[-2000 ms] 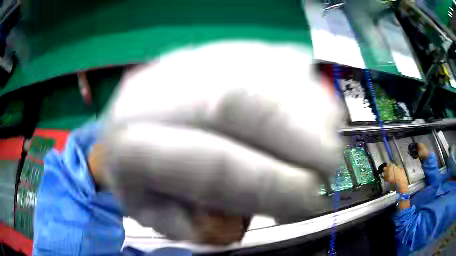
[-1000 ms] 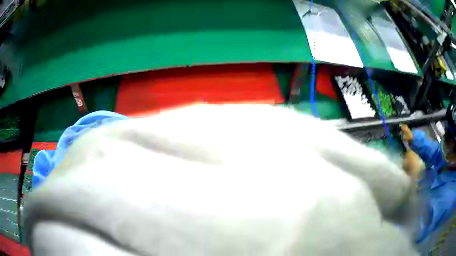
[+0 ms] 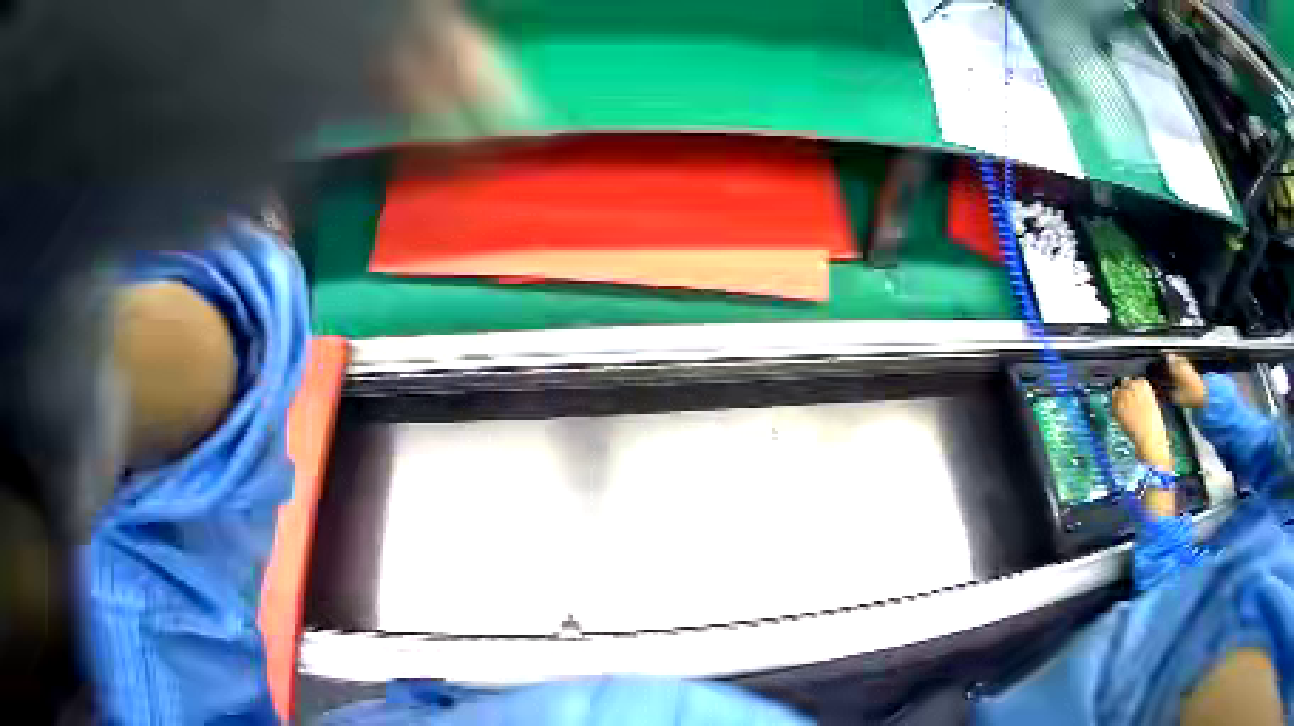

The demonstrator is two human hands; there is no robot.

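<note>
My left hand (image 3: 213,128) is a large, dark, blurred shape close to the camera at the upper left. A bare wrist and a rolled blue sleeve show below it. Whether the hand holds anything cannot be told. My right hand is not visible; a blue sleeve and a patch of bare skin are cut off at the bottom right. In front of me a shiny flat conveyor bed (image 3: 681,518) lies between silver-grey rails (image 3: 681,341).
Another person's hands (image 3: 1142,419) are over a black carrier fixture (image 3: 1053,468) with green boards (image 3: 1071,447) at the right. Red sheets (image 3: 625,206) lie behind the line. A blue coiled cord (image 3: 1025,284) hangs at the right. Trays of small white and green parts stand behind.
The large white gloved shape that covered the middle has gone, uncovering the conveyor bed. A dark blurred hand now fills the upper left. The fixture with boards shows farther right than two seconds ago.
</note>
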